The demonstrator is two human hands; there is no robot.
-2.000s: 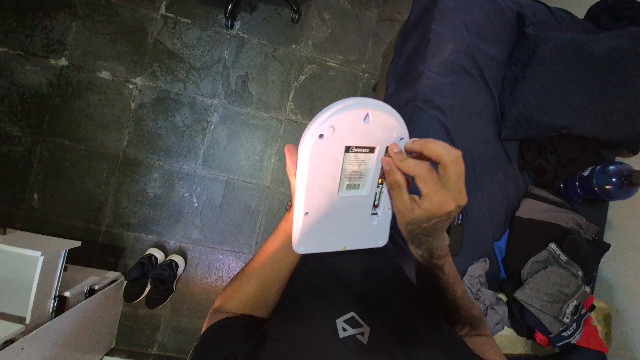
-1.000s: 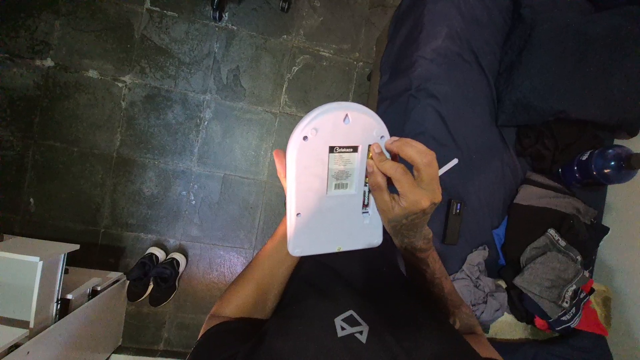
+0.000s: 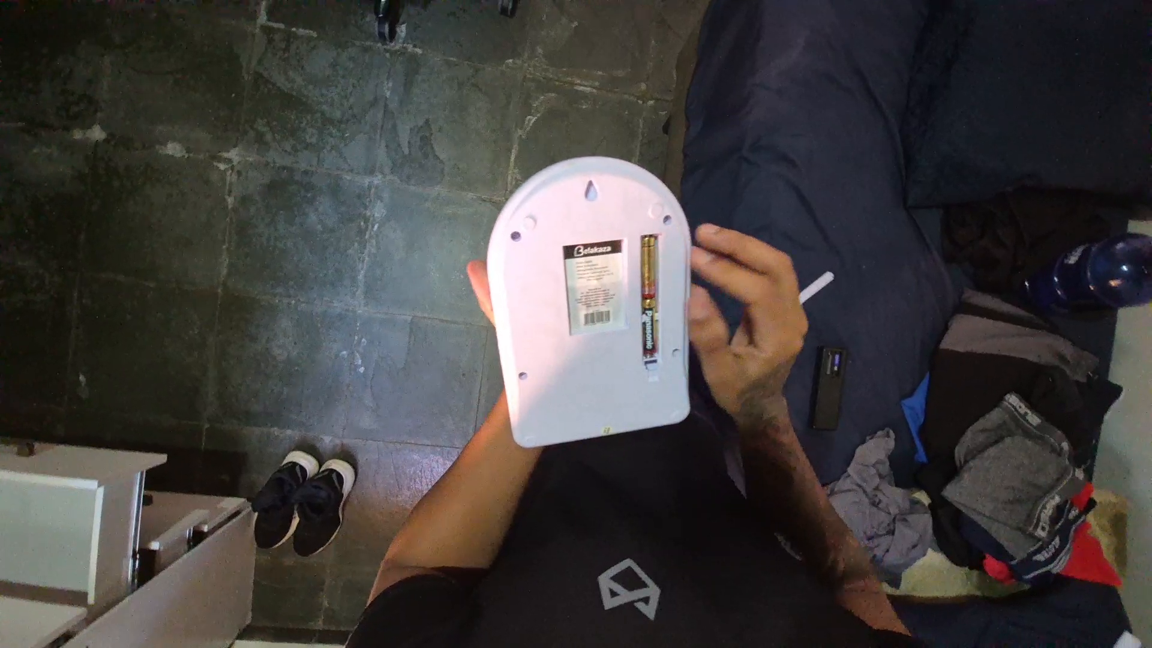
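Note:
A white plastic device with a rounded top [image 3: 576, 387] is held up, its back facing me. Two cylindrical batteries [image 3: 649, 292] lie end to end in its narrow open slot, right of a printed label. My left hand [image 3: 481, 290] supports the device from behind; mostly its fingertips show at the left edge. Beside the right edge is my right hand [image 3: 751, 315], fingers bent and thumb at the edge; whether it grips the device I cannot tell. A thin white stick-like piece [image 3: 816, 286] shows just beyond that hand, over the dark bedding.
Dark blue bedding [image 3: 810, 108] lies at the right, with a small black device [image 3: 829, 388] on it. A blue bottle [image 3: 1093, 273] and piled clothes [image 3: 1017, 459] are farther right. Black shoes [image 3: 306, 504] stand on the tiled floor, near white furniture with drawers [image 3: 72, 504] at lower left.
My right hand has moved off the battery slot to the device's right edge. Both batteries now show uncovered by fingers.

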